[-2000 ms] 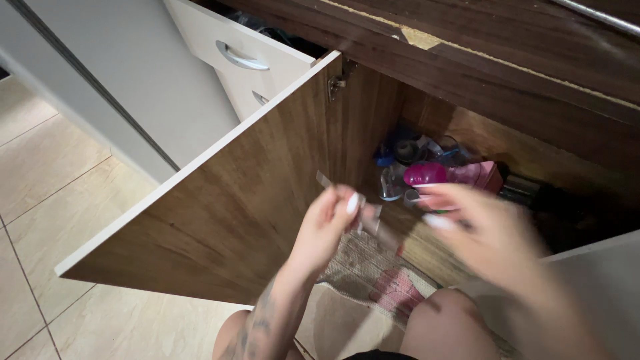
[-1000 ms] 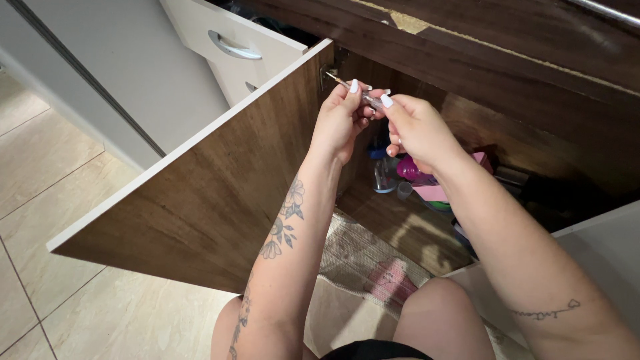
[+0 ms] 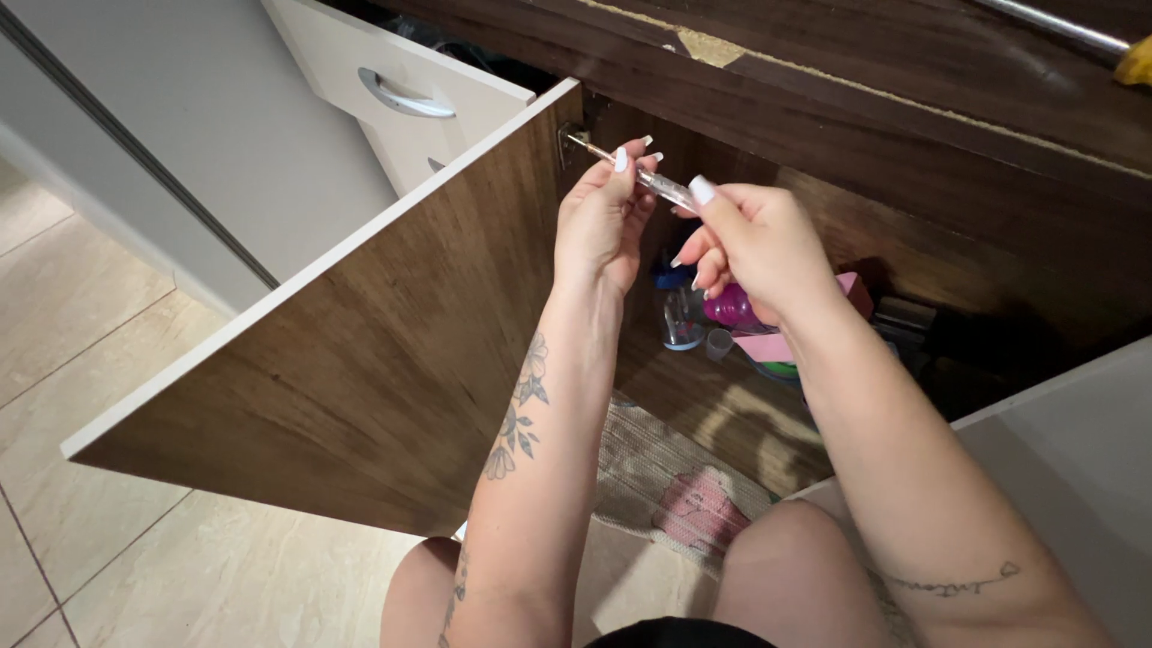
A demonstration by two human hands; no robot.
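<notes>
A slim screwdriver with a clear handle runs between my two hands, its tip at the metal hinge on the upper inner edge of the cabinet door. My left hand pinches the shaft near the front of the handle, between thumb and fingers. At the rear end of the handle, my right hand grips it with thumb and forefinger, the other fingers loosely curled. The door stands swung out from the dark wood cabinet. Whether the tip sits in a screw is too small to tell.
Inside the cabinet are a clear bottle, a small clear cup, a magenta container and a pink box. White drawers stand partly pulled out behind the door. A metal rod with a yellow end lies on the countertop. A patterned mat is below.
Two seconds ago both hands were lower, in front of the cabinet opening. They have moved up to the door's hinge with the screwdriver, and were there one second ago too.
</notes>
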